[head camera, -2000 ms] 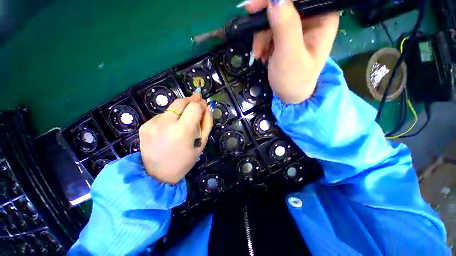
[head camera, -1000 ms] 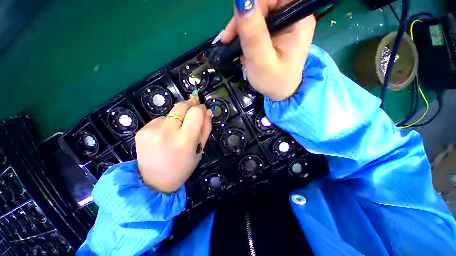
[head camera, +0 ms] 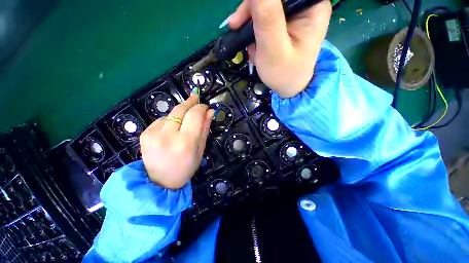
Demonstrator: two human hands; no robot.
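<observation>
My right hand grips a soldering iron by its black handle. Its greyish tip reaches the upper edge of a round black part with a bright centre; whether they touch I cannot tell. My left hand is pinched just below that part, around a slim hand tool almost hidden by the fingers. The part sits in a pocket of a glossy black plastic tray. Other round parts with pale or dull centres sit in the neighbouring pockets. My left hand and sleeve cover some of the pockets.
Stacked black trays stand at the left. A green mat lies beyond the tray. At the right are a round brown-grey bowl with silvery bits, a black box, black cables and a yellow-green wire.
The right hand has brought the iron down and left from above the tray, so its tip is now at the part by my left fingers. My left hand has shifted slightly and still pinches.
</observation>
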